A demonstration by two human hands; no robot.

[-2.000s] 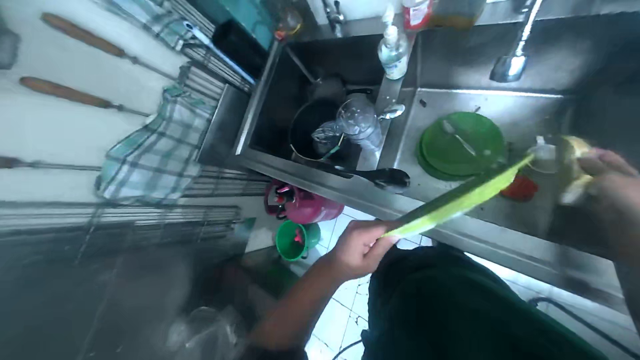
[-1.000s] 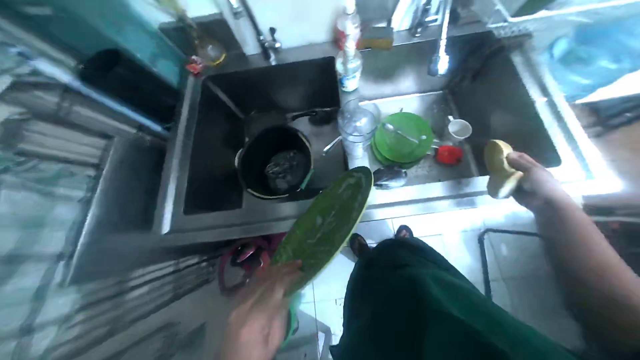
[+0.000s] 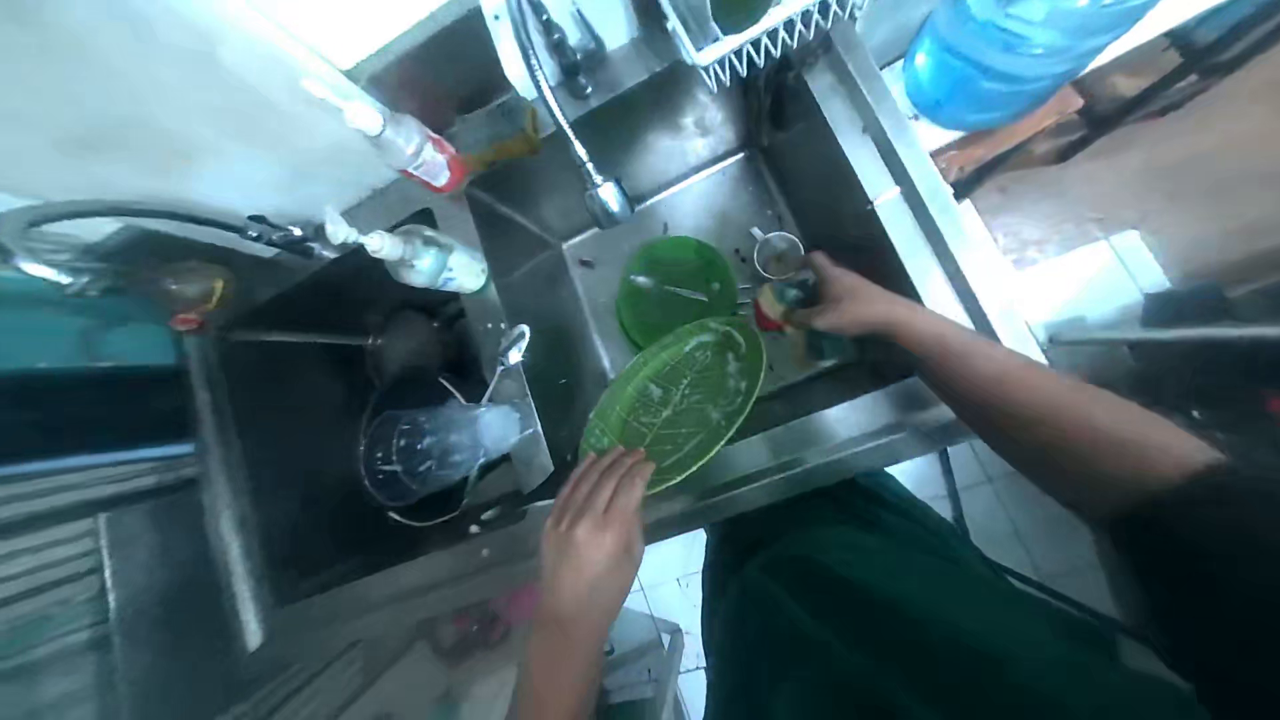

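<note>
My left hand (image 3: 598, 520) grips the near end of a green leaf-patterned oval plate (image 3: 685, 395), which has suds on its face and is tilted over the front of the right sink basin. Behind it, round green plates (image 3: 675, 285) lie in the basin with cutlery on top. My right hand (image 3: 845, 300) is shut on a sponge (image 3: 778, 297), with a white cup (image 3: 778, 254) just beyond it. A red item (image 3: 766, 318) shows beside the sponge. A clear plastic pitcher (image 3: 430, 452) lies over the left basin.
The chrome faucet (image 3: 607, 200) hangs over the right basin. A soap pump bottle (image 3: 435, 262) and a red-labelled bottle (image 3: 425, 155) stand along the back. A white dish rack (image 3: 760, 45) is at the top, a blue water jug (image 3: 1000, 65) at upper right. The steel sink rim (image 3: 830, 440) runs in front.
My right hand has moved with the sponge from beyond the sink's front edge to beside the cup. The oval plate has come over the right basin in my left hand. The view has turned.
</note>
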